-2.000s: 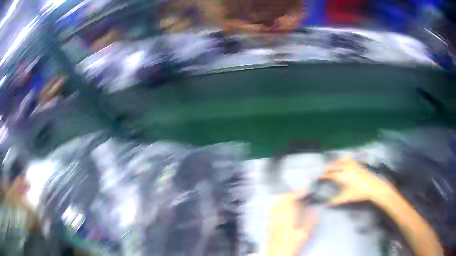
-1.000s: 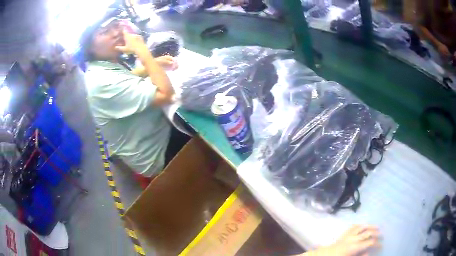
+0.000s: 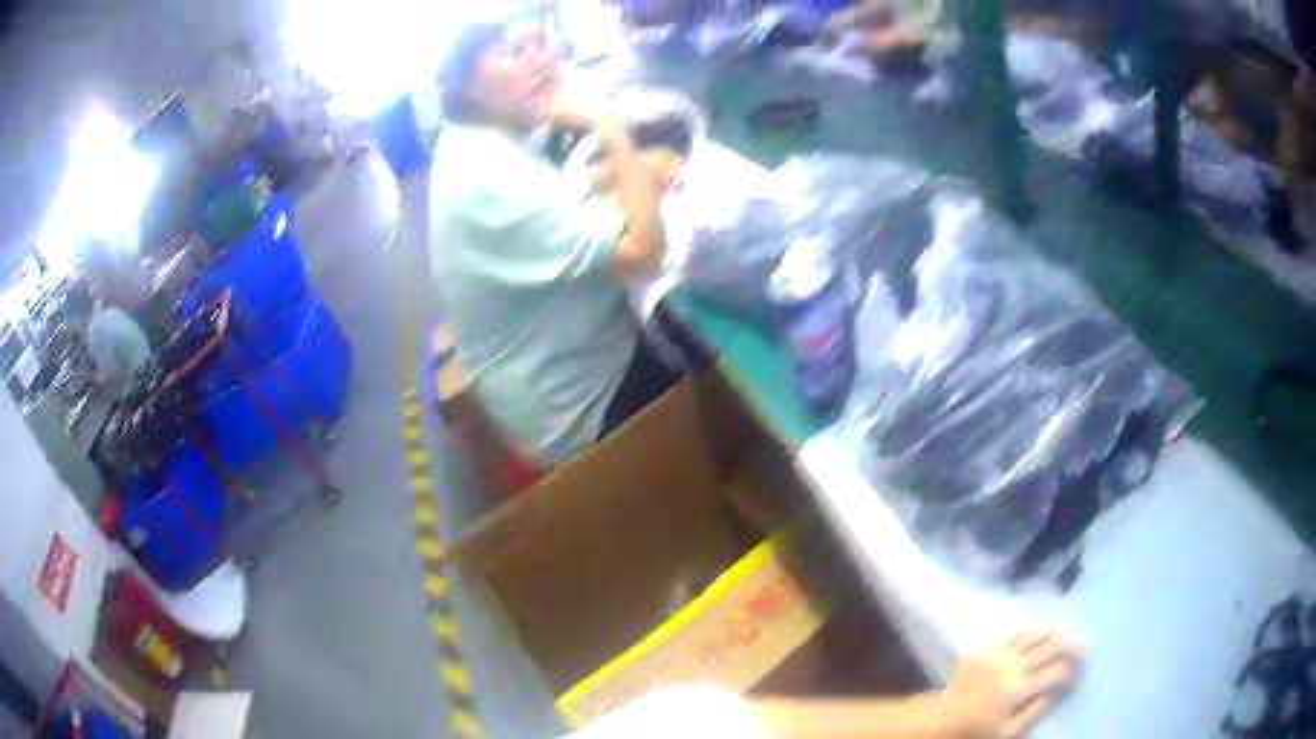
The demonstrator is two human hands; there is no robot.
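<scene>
My left hand [image 3: 1018, 681] lies on the white work sheet [image 3: 1176, 585] at the lower right, fingers apart, with nothing visible in it. The picture is blurred. A large clear plastic bag [image 3: 1010, 390] of black curved parts lies just beyond the hand, not touching it. A few black parts show at the bag's right edge. More loose black curved parts [image 3: 1277, 671] lie at the right rim, cut off. My right hand is out of the picture.
A printed can [image 3: 820, 347] stands left of the bag. An open cardboard box [image 3: 606, 534] is below the bench edge. A seated person [image 3: 527, 274] is beyond. The green conveyor [image 3: 1126, 274] runs behind. Blue bins [image 3: 282, 361] stand left, past yellow-black floor tape [image 3: 433, 578].
The view has swung left from the work area, first sharply and then further, so more aisle and blue bins show. My left hand stays on the sheet; my right hand has left the view.
</scene>
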